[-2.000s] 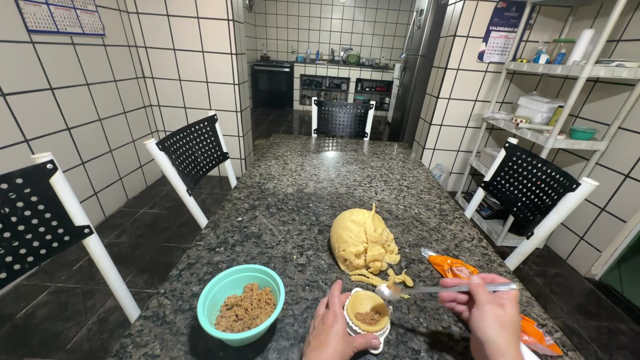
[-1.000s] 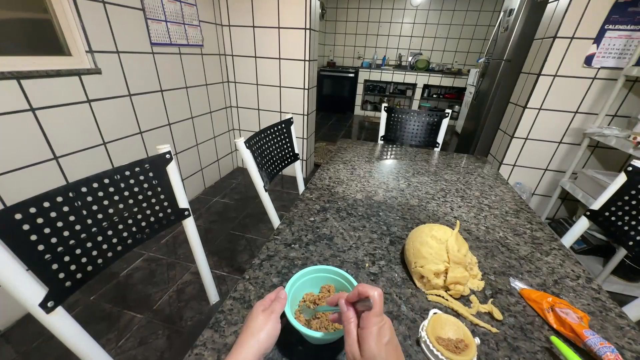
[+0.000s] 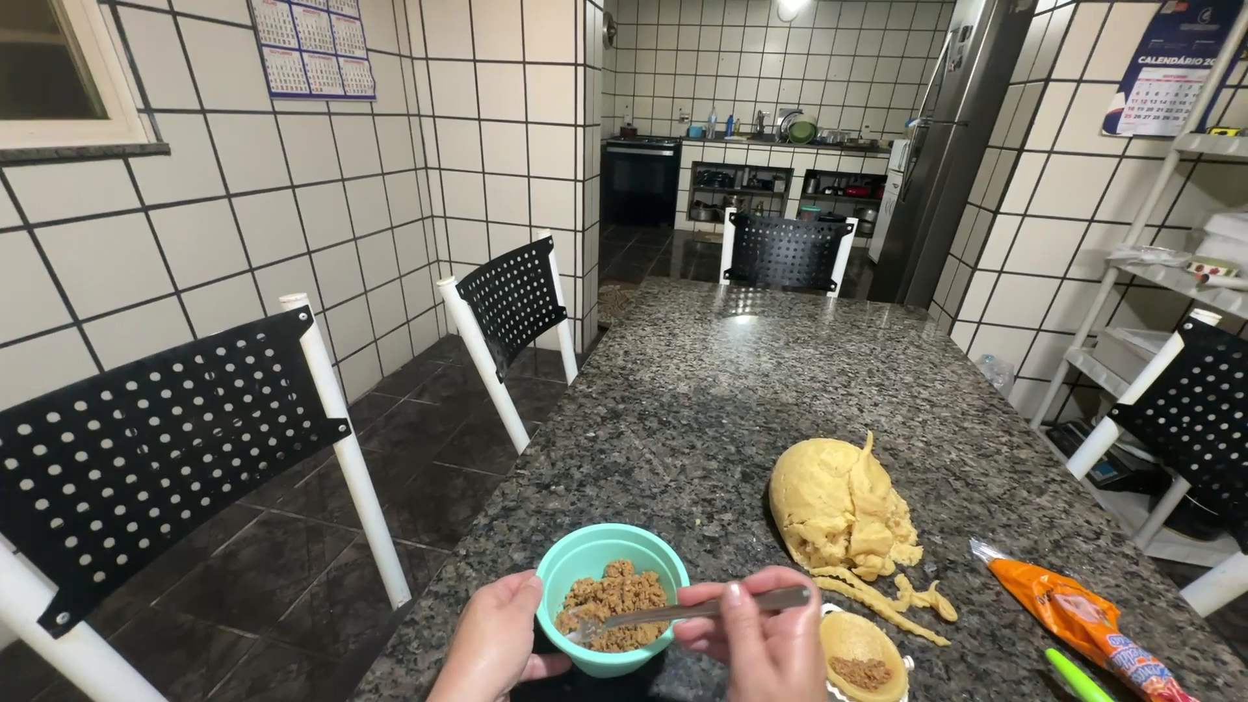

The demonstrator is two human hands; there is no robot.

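Observation:
My left hand [image 3: 502, 634] holds the left side of a turquoise plastic bowl [image 3: 612, 538] of cooked ground meat [image 3: 624, 595]. In my right hand [image 3: 756, 629] is the handle of a metal spoon [image 3: 682, 612], its head down in the meat and partly hidden. Right of my right hand sits a small mold lined with yellow dough [image 3: 858, 639], with a little meat inside. Beyond it a large lump of yellow dough [image 3: 834, 497] rests on the granite table, and thin dough strips [image 3: 877, 600] lie in front of the lump.
An orange piping-type bag [image 3: 1072, 609] and a bright green object [image 3: 1072, 675] lie at the right on the granite table [image 3: 682, 390]. Black perforated chairs stand at the left [image 3: 175, 448], [image 3: 517, 297], far end [image 3: 790, 249] and right [image 3: 1194, 409]. A shelf rack [image 3: 1141, 273] stands at the right.
Two seconds ago my left hand was at the mold and the spoon was over it. Both hands have moved left to the bowl, and the spoon is in the meat. The view has turned left.

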